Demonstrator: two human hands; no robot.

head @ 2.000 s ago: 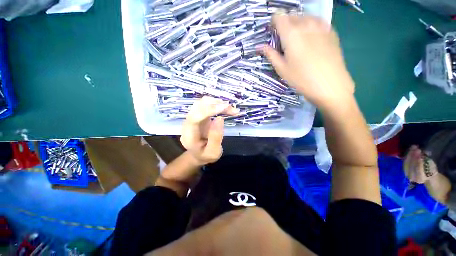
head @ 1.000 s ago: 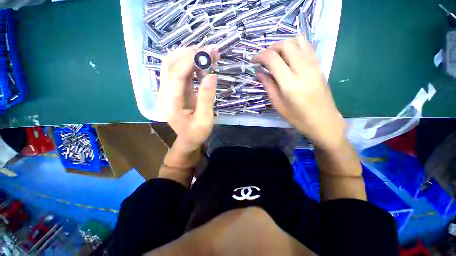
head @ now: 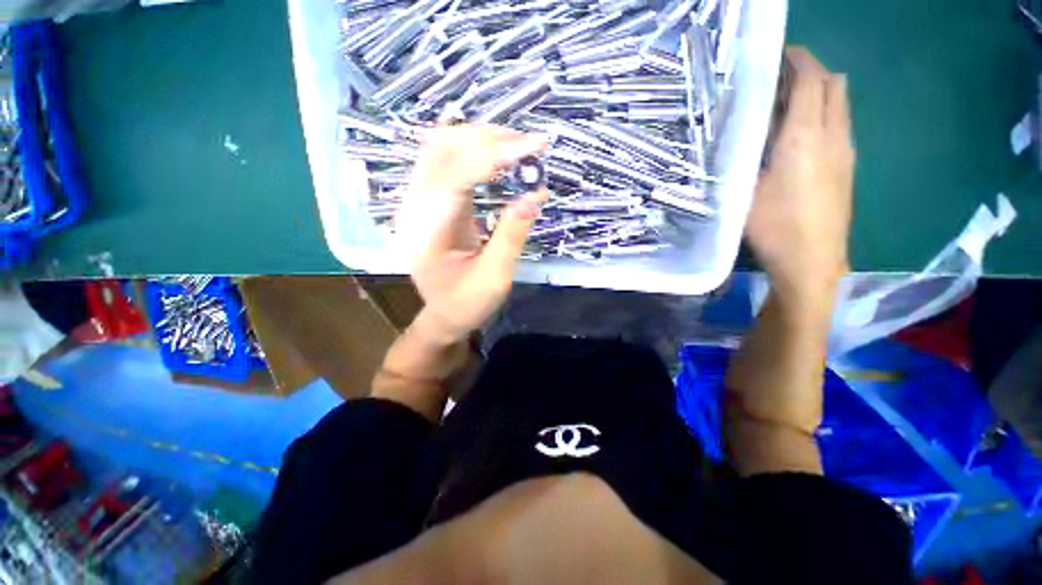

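Observation:
A white plastic tub full of silver cylinders stands at the bench edge before me. My left hand is over the tub's front left part and holds a cylinder between thumb and fingers. Its dark round end with a pale centre faces me. My right hand is outside the tub, along its right wall, fingers pointing away from me. Its fingertips are by something dark at the wall; whether it holds that is unclear.
A blue parts basket is on the green bench at left. Below are a small blue tray with silver parts, a brown cardboard box and blue bins at right. A crumpled clear bag hangs at the right bench edge.
My right hand has moved from over the tub to the right, outside its wall. My left hand was empty two seconds ago, then held a cylinder; it has now shifted slightly right and towards me.

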